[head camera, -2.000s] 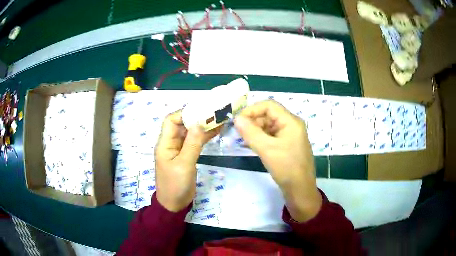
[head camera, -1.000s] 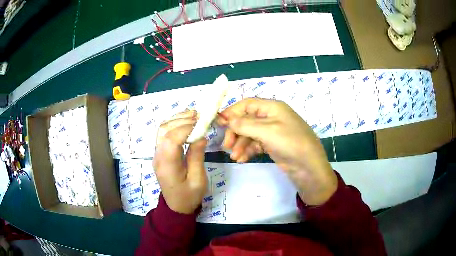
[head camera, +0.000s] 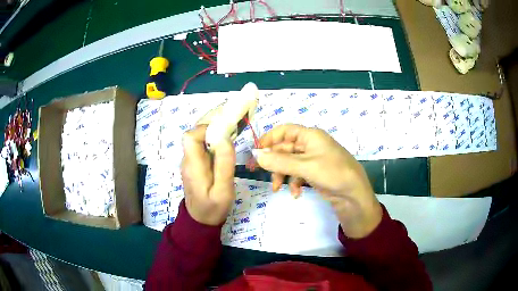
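A cream-white plastic housing (head camera: 230, 118) is held up and tilted on edge in my left hand (head camera: 207, 176), between thumb and fingers. Its opening faces right and is mostly hidden. A thin red lead (head camera: 251, 133) runs from the housing to my right hand (head camera: 312, 167). My right thumb and index finger pinch the lead near a small white end (head camera: 260, 152). The other right fingers are loosely curled below.
Adhesive pad sheets (head camera: 397, 122) lie beneath and beyond my hands. An open carton of pads (head camera: 128, 165) stands at left. A screwdriver (head camera: 158, 77), a white cover sheet (head camera: 306, 48) and red leads (head camera: 199, 73) lie behind. Housings (head camera: 463, 45) lie on cardboard (head camera: 420, 40) at right.
The housing has turned from showing its dark recess to standing nearly edge-on. The red lead now shows stretched between the housing and my right fingers. The camera view has shifted slightly.
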